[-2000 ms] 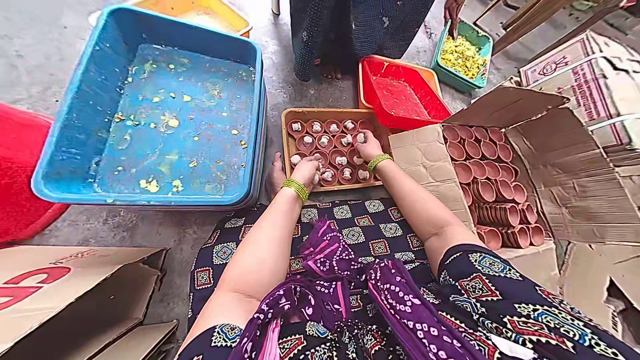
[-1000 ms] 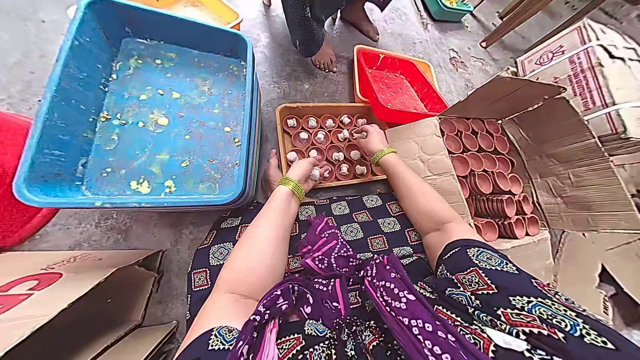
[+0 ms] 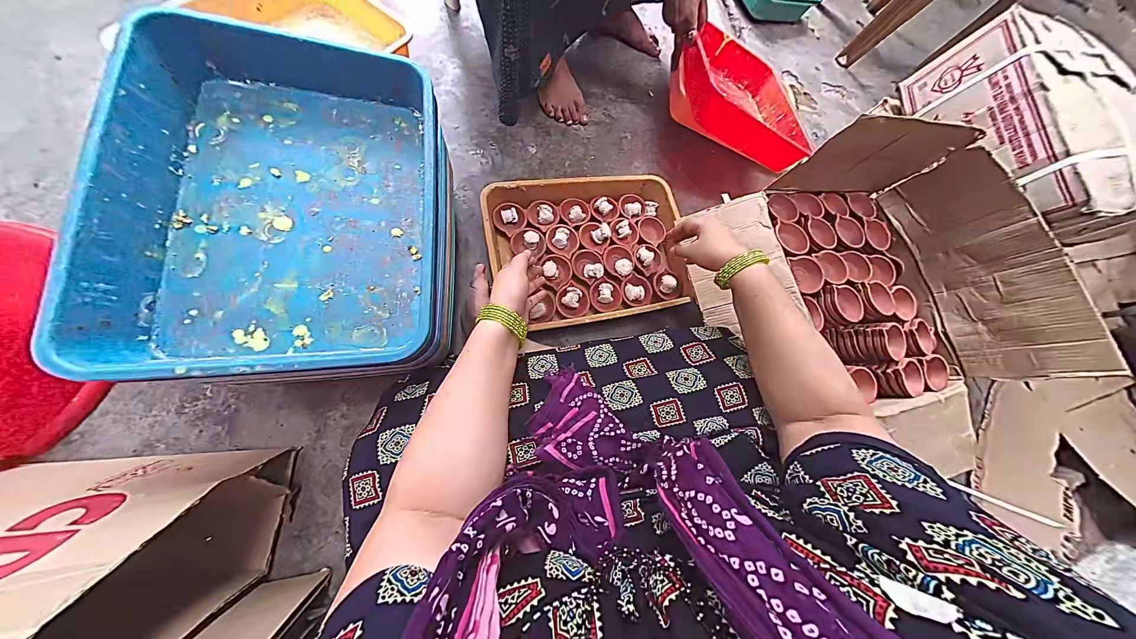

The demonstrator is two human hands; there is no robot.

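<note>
A shallow orange-brown plastic tray (image 3: 577, 184) lies on the floor in front of me, holding rows of small round clay cups (image 3: 589, 265). Most cups have a white lump (image 3: 623, 265) in them; one near the right side shows none. My left hand (image 3: 517, 282) is at the tray's left edge, its fingers over the cups there; whether it holds a lump is hard to tell. At the right rim is my right hand (image 3: 706, 243), fingers bent beside that bare cup, and what is between its fingertips cannot be made out.
A blue plastic tub (image 3: 435, 222) stands left, with yellow bits inside. An open cardboard box (image 3: 927, 240) of stacked clay cups (image 3: 848, 303) is at right. Ahead, another person's hand (image 3: 683, 16) holds a red tray (image 3: 741, 98); their bare foot (image 3: 563, 94) is near. A cardboard carton (image 3: 133, 532) lies lower left.
The other person's hand has taken hold of the red tray, which has moved and tilted; the tray beneath it is out of view. My hands remain around the tray of cups.
</note>
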